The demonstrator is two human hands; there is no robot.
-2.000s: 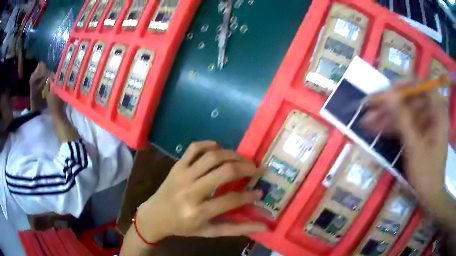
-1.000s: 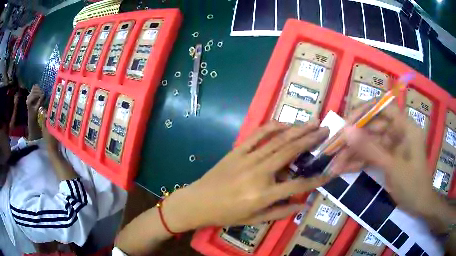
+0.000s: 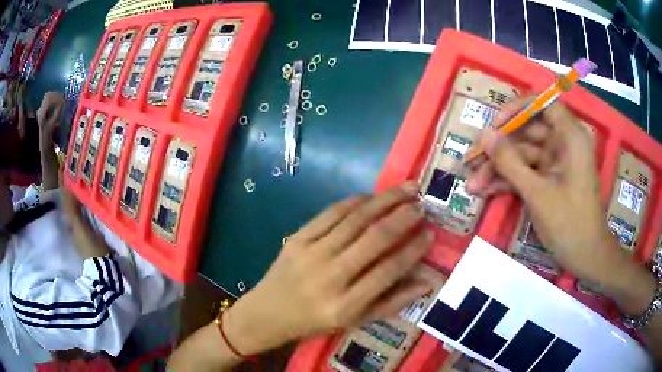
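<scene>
My left hand rests over the foam tray, fingertips at the lower left edge of a phone unit; I see nothing held in it. My right hand grips the orange pick tool like a pen, pink end up. Its tip is near a square black pad in that phone's lower board area; contact is unclear. The white liner sheet with several black pads lies across the tray, below my right hand. Other phones are partly covered by my hands and the liner.
A second red tray with phones stands at left. Tweezers and small pale rings lie on the green bench between the trays. A large black sticker sheet lies beyond my tray. A neighbouring worker's white sleeve shows at left.
Compared with earlier, the liner lies lower and nearer me, and a black pad shows on the upper left phone. The tool tip is now at that phone. My left fingers have drawn back left.
</scene>
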